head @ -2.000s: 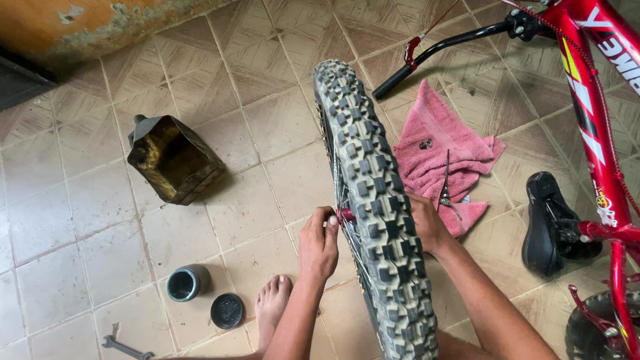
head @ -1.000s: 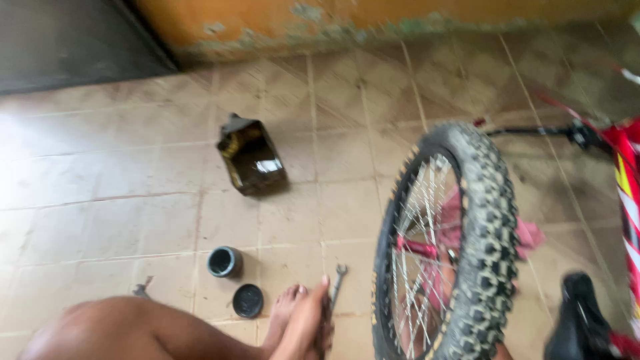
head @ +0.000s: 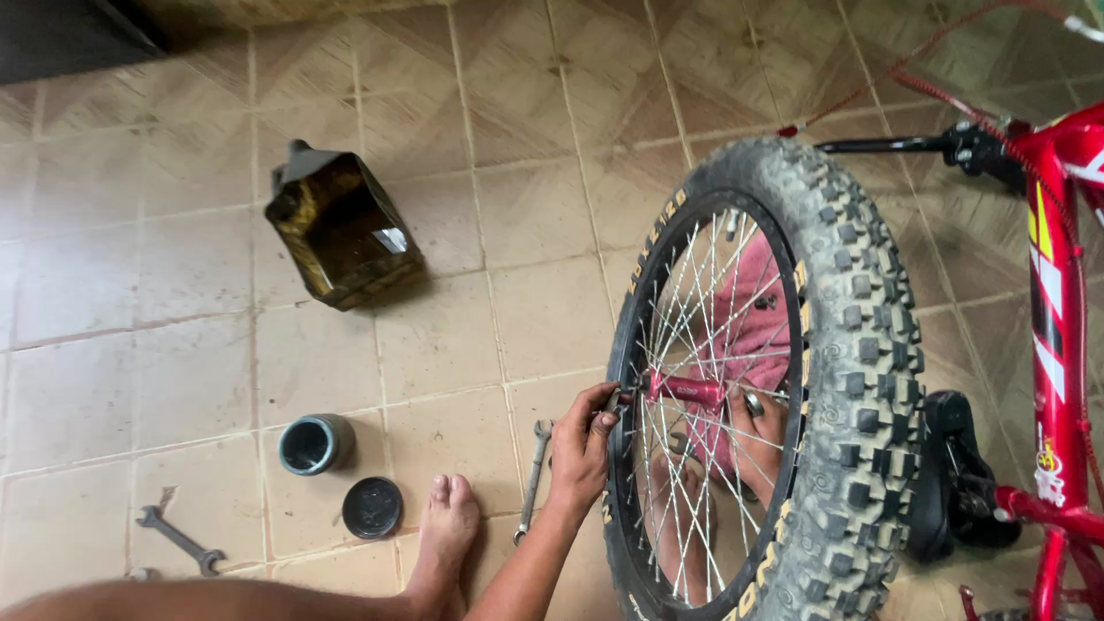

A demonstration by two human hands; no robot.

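Observation:
A bicycle wheel with a knobby tire (head: 854, 371) stands upright, its silver spokes meeting at a red hub (head: 690, 390). At the hub's left end, my left hand (head: 586, 440) pinches a small dark part that I cannot make out. My right hand (head: 759, 435) is at the hub's other end, seen through the spokes, its fingers around the axle end; a ring shows on it or beside it. Behind the wheel a pink towel (head: 750, 319) lies on the floor with small dark parts on it. A combination wrench (head: 534, 479) lies left of the wheel, near my left forearm.
An open-ended wrench (head: 181, 541), a dark jar (head: 312, 445) and its black lid (head: 373, 508) lie at lower left. A cut plastic container (head: 345, 233) holds dark liquid. The red bicycle frame (head: 1056, 345) and black saddle (head: 949, 483) are at right, a bare foot (head: 448, 522) near the lid.
My left hand, down by the wrench beside my foot a second ago, is now up at the hub. The wrench lies on the floor. The wheel was seen more edge-on two seconds ago.

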